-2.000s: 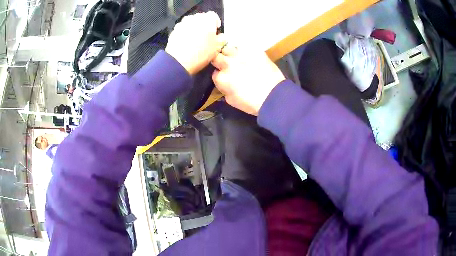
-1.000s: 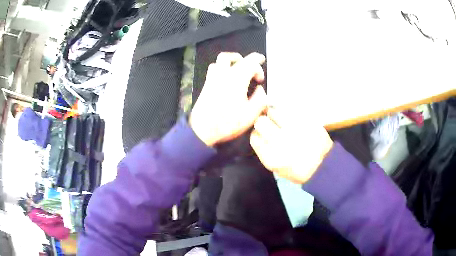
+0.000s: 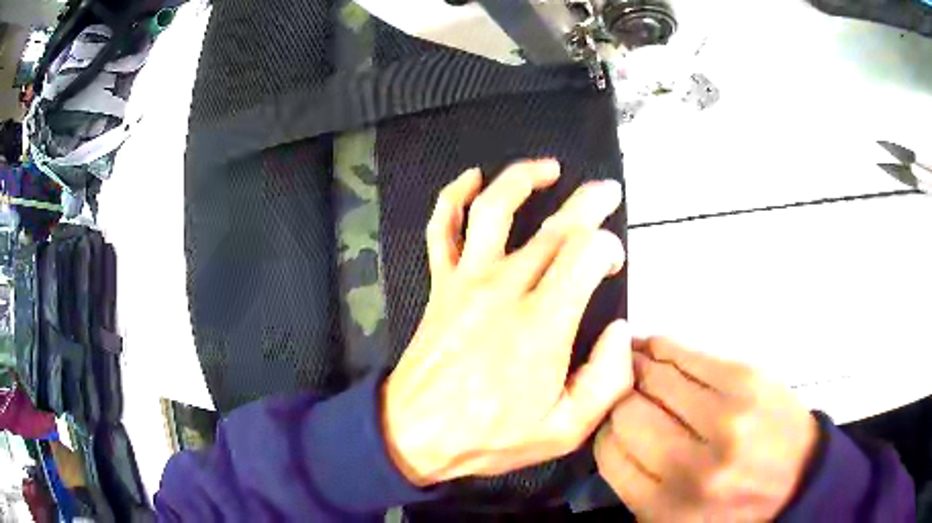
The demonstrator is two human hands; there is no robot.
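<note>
The black mesh back panel [image 3: 276,235] lies on the white machine table. A camouflage webbing strip [image 3: 358,235] runs down it, and a black webbing strap [image 3: 296,117] crosses that strip. The panel's right edge meets the presser foot [image 3: 599,72] at the top. My left hand [image 3: 511,327] lies on the panel with its fingers spread, its thumb at the right edge. My right hand [image 3: 705,429] pinches the panel's edge just below my left thumb. What lies under the fingertips is hidden.
Thread snips [image 3: 904,165] lie at the right on the table [image 3: 756,276]. A round dark part [image 3: 639,18] of the sewing machine is at the top. Stacked black pieces [image 3: 77,317] stand at the left. Black straps and pale cloth [image 3: 82,92] are at the upper left.
The view has moved closer to the machine, and the presser foot and snips now show. My left hand has gone from bunched at the edge to spread on the panel. My right hand still pinches the edge.
</note>
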